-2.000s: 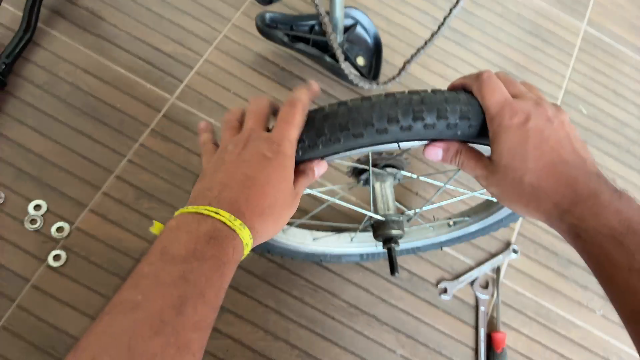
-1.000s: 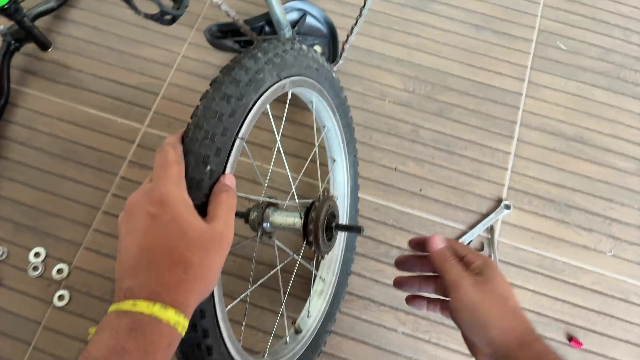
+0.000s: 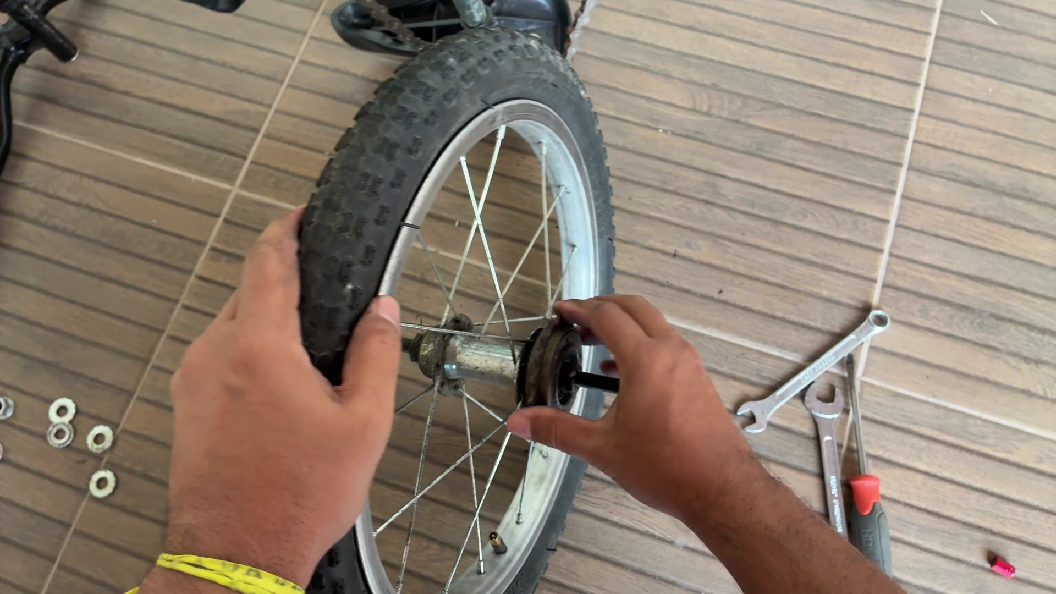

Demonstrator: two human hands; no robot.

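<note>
A bicycle wheel with a knobby black tire (image 3: 355,214) and a silver rim stands tilted on the floor. My left hand (image 3: 285,396) grips the tire at its left side, thumb over the edge by the rim; a yellow band circles that wrist. Spokes run from the rim to the metal hub (image 3: 483,359). At the hub's right end sits a dark, greasy freewheel sprocket (image 3: 549,363), with the black axle (image 3: 596,381) sticking out of it. My right hand (image 3: 652,396) pinches the sprocket, fingers at its top and thumb at its lower edge.
Two combination wrenches (image 3: 813,371) (image 3: 827,454) and a screwdriver (image 3: 866,495) lie on the tiled floor at right, near a small red cap (image 3: 1002,565). Several washers or nuts (image 3: 101,439) lie at left. A black bicycle saddle (image 3: 371,29) and chain (image 3: 582,21) are behind the wheel.
The wheel has been turned from lying low and wide to a steeper tilt. My right hand let go of the tire, was free one second ago, and now holds the sprocket.
</note>
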